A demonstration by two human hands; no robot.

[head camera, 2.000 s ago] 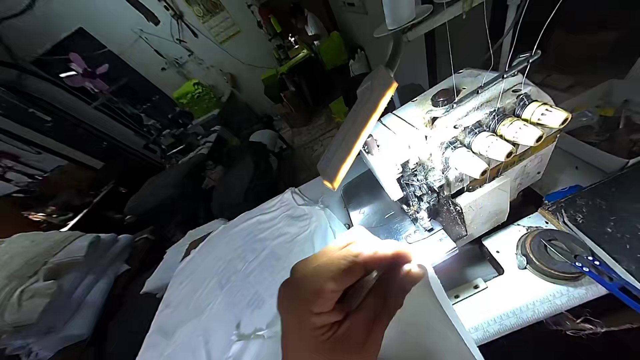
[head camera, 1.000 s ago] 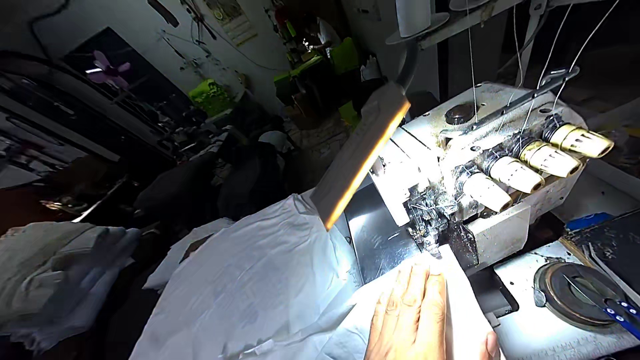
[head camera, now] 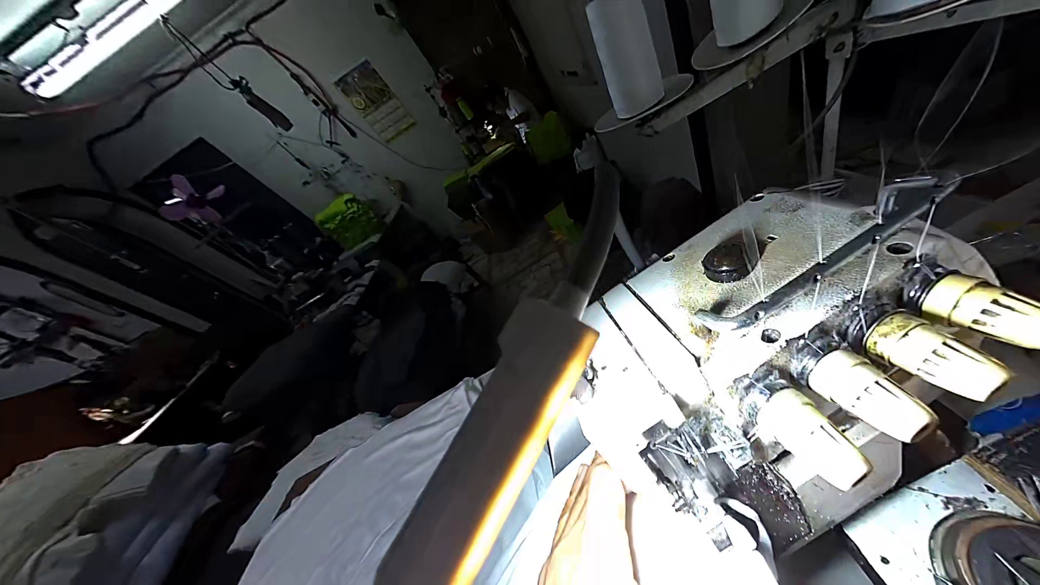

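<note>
My left hand [head camera: 589, 528] lies with its fingers stretched out on white fabric [head camera: 366, 496], just left of the needle and presser-foot area [head camera: 699, 463] of an overlock sewing machine [head camera: 780, 268]. Glare washes out the fingertips and the cloth beneath them. Cream and gold tension dials [head camera: 873, 394] stick out from the machine's front, with threads running above them. A lamp head [head camera: 496, 439] on a bendable neck hangs in front of the fabric and hides part of it. My right hand is not in view.
Thread cones [head camera: 626, 57] stand on a rack above the machine. Folded cloth [head camera: 106, 512] is heaped at the lower left. A round dark dish [head camera: 991, 544] sits at the lower right. A person [head camera: 520, 106] is in the far background.
My left hand was bent with fingertips together by the needle area two seconds ago; it flattened onto the fabric and remains flat. The view has shifted closer to the machine and lamp.
</note>
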